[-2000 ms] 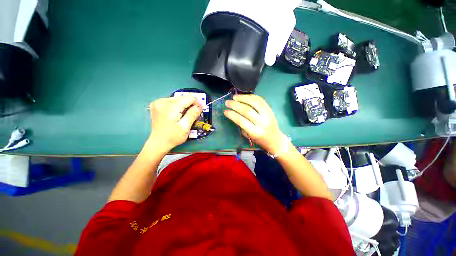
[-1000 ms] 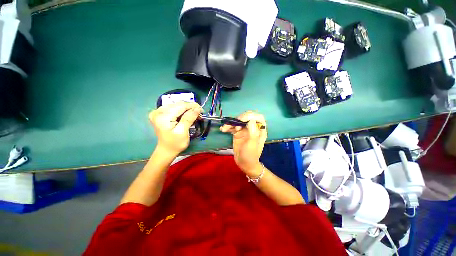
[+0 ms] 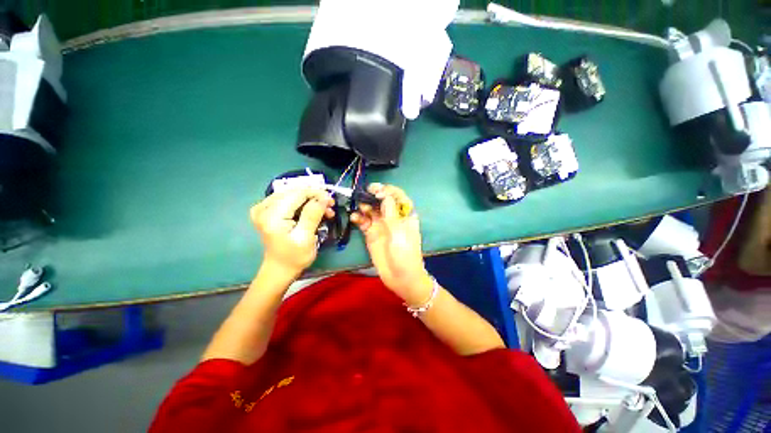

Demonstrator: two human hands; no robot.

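The black hood of the camera body lies in front of me, joined to its white casing. Thin coloured wires come out of its opening. The lens module, a black shell with a pale plate, lies just below, partly hidden by my left hand. My left hand is at the module, fingertips pinched; what they hold is too small to tell. My right hand holds a small dark tool with a yellow end, its shaft pointing left towards the module.
Several spare lens modules sit right of the camera body. Other cameras stand at the bench's right end and left end. A white cable runs along the back. White plugs lie front left. Cameras fill a crate below right.
My right hand moved from beside the wires, first to the right, then back left, with the tool now visible in it. The coloured wires show more than at first. The view has shifted.
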